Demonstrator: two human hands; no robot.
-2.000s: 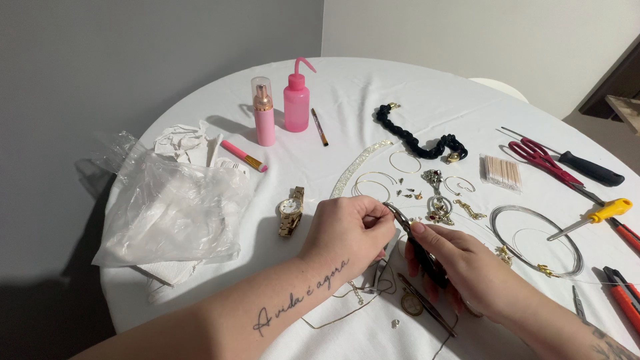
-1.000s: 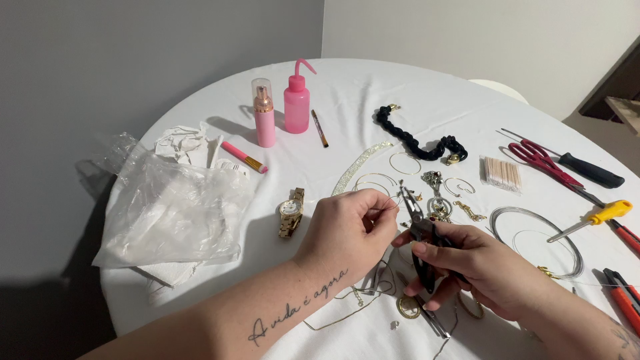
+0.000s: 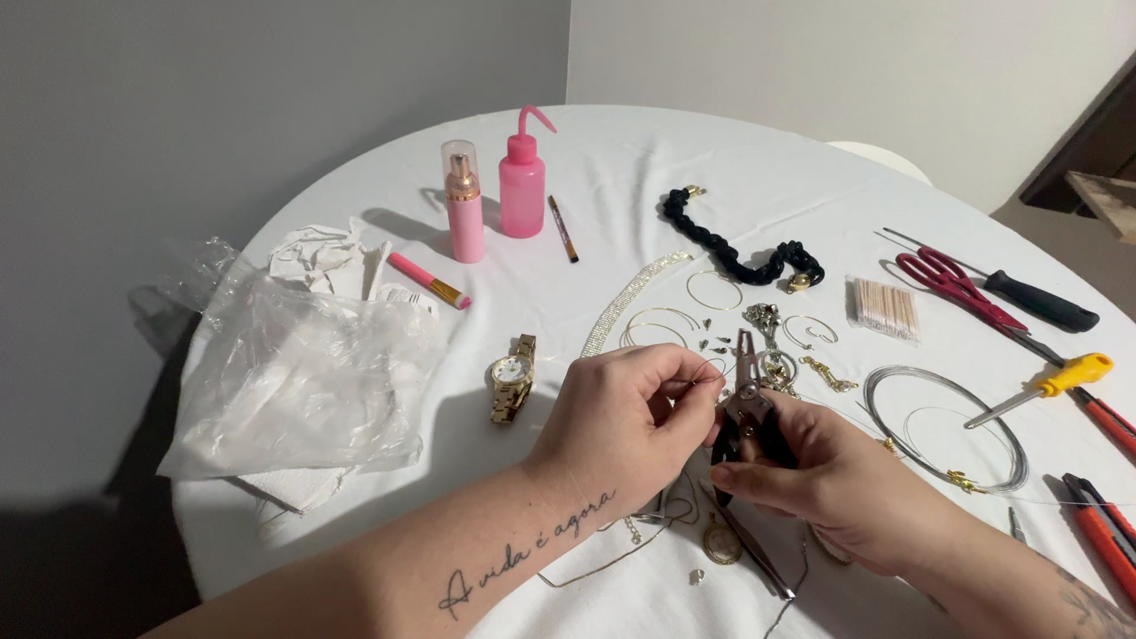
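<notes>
Between its thumb and fingertips, my left hand [image 3: 635, 413] pinches a thin wire [image 3: 710, 366] bent into a small loop. Just to its right, my right hand [image 3: 808, 461] holds pliers [image 3: 748, 390] with dark handles, the metal jaws pointing up and away from me beside the wire. The jaws do not visibly grip anything. Under and in front of the hands lie a slim metal tool [image 3: 754, 548], a gold oval pendant [image 3: 721, 541] and a fine chain [image 3: 590, 577]. Beyond the pliers are a silver-coloured jewellery piece [image 3: 763, 319] and gold wire rings [image 3: 714, 290].
A gold wristwatch [image 3: 512, 377] and a plastic bag [image 3: 302, 382] lie left. Two pink bottles [image 3: 522, 186] stand behind, near a black braided necklace [image 3: 728, 248]. At right are a wire coil [image 3: 874, 399], yellow screwdriver [image 3: 1074, 374], red-handled scissors [image 3: 954, 284] and cotton swabs [image 3: 885, 309].
The pliers' jaws were close to my left fingertips two seconds ago; they have since moved away and now point upward to the right of them. My left hand stays in about the same place.
</notes>
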